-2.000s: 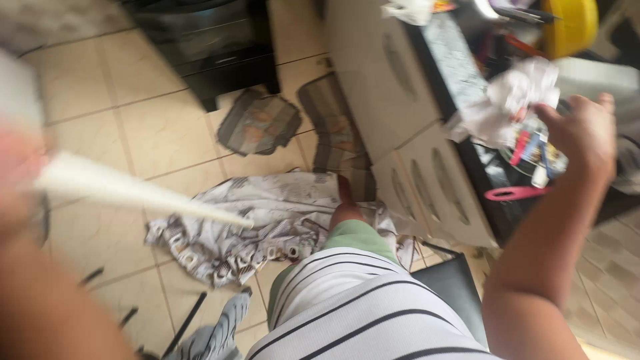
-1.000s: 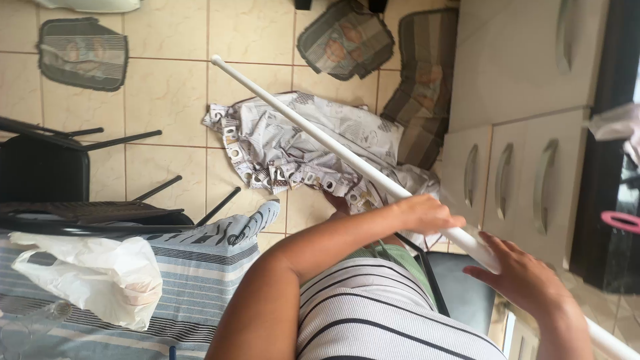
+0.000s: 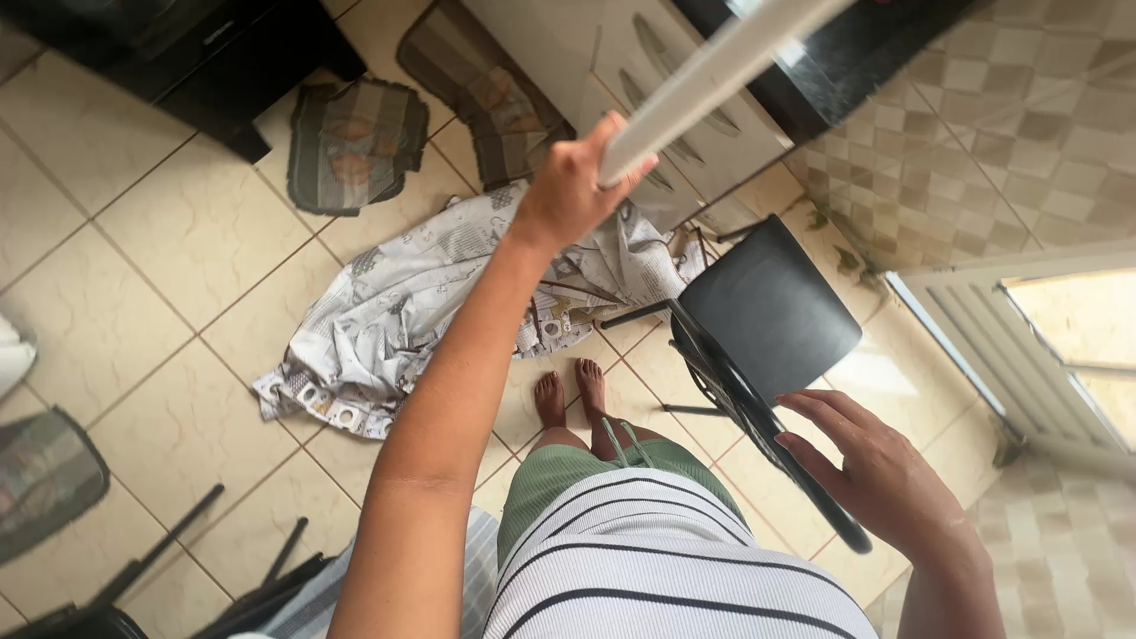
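My left hand (image 3: 581, 182) is closed around a white pole (image 3: 710, 80), near the pole's lower visible end; the other end runs out of view at the top right. My right hand (image 3: 879, 475) holds nothing, its fingers apart, just beside the curved back (image 3: 772, 453) of a black chair; whether it touches the chair I cannot tell. A printed curtain with metal eyelets (image 3: 390, 302) lies crumpled on the tiled floor beyond my bare feet, partly behind my left forearm.
A black chair seat (image 3: 768, 306) stands at the right, near a door (image 3: 1029, 346). Drawers and a dark counter (image 3: 821, 80) are at the top. Striped mats (image 3: 355, 146) lie on the floor by a black appliance (image 3: 204, 71). Dark chair legs (image 3: 160, 541) stick out at lower left.
Both hands were on the pole a second ago; now my right hand is off it, beside the chair. The pole now points to the upper right. The view has turned.
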